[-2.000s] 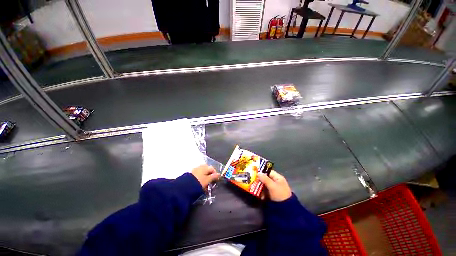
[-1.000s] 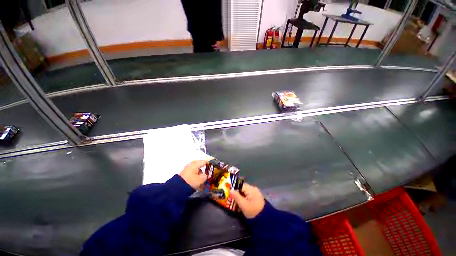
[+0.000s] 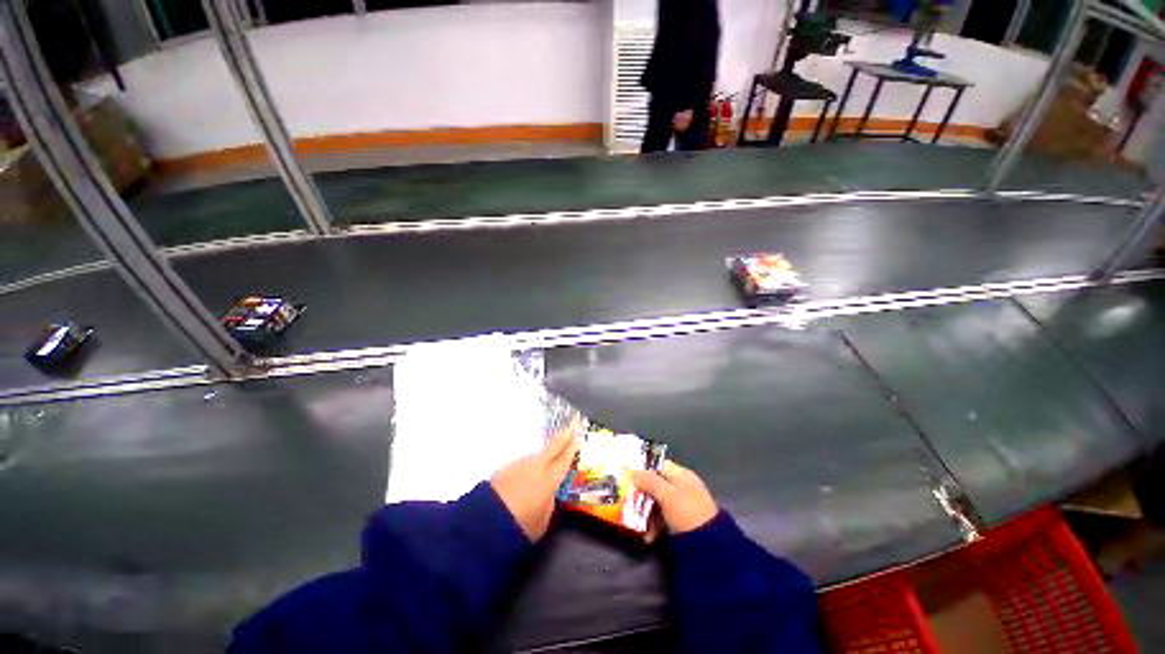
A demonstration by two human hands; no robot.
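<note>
A retail box (image 3: 606, 480) with an orange, yellow and white face is held between my two hands, low over the dark green work surface. My left hand (image 3: 542, 483) grips its left edge. My right hand (image 3: 676, 497) grips its right edge with the thumb on the face. Glare and crinkled clear film show at the box's upper left; how far the bag covers the box I cannot tell. The stack of poly bags (image 3: 447, 422) lies flat to the left of the box, bright white, with a glossy right edge.
Two dark boxes (image 3: 263, 317) (image 3: 59, 342) sit on the left of the conveyor belt (image 3: 511, 277); a bagged box (image 3: 767, 276) sits right of centre. A silver rail (image 3: 664, 327) and metal uprights (image 3: 134, 243) border it. A red crate (image 3: 1022, 594) is at lower right. A person (image 3: 681, 77) stands beyond.
The box was turned and moved left, then slightly right; it now shows its bright face between both hands. The person beyond the belt has moved right.
</note>
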